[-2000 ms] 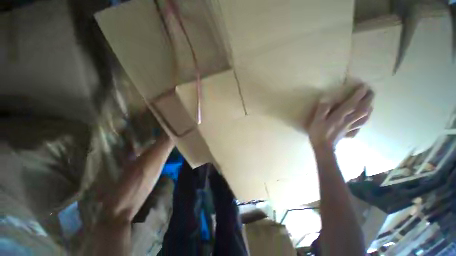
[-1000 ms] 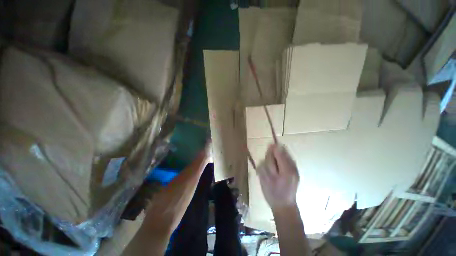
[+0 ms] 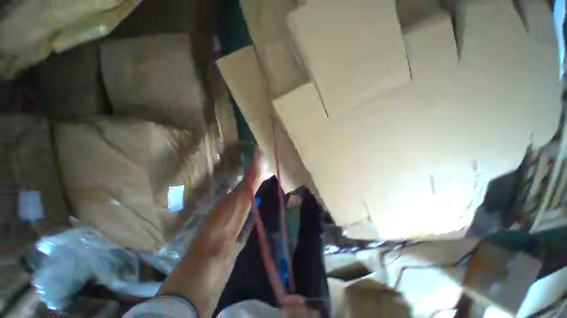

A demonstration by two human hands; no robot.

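A stack of flat brown die-cut carton blanks [image 3: 385, 136] lies in front of me and to the right, with slots and flaps at its edges. A narrow cardboard flap [image 3: 273, 143] sticks out at its left side. My left hand [image 3: 257, 169] is at this flap's lower left edge; its fingers are blurred and its grip cannot be told. A red string [image 3: 266, 242] runs in two strands from near the left hand and the flap down to my right hand [image 3: 298, 307]. The right hand is small, blurred and cut off by the bottom edge, closed on the string.
Brown wrapped cartons [image 3: 118, 180] stand at the left, with crumpled clear film [image 3: 87, 264] below them. Green floor [image 3: 231, 28] shows in a strip between them and the blanks. More cardboard [image 3: 503, 273] lies at the lower right. My dark-clothed legs are at bottom centre.
The right hand has moved from over the blanks down toward my body, drawing the red string with it. The left hand stays by the flap. The view has shifted and tilted.
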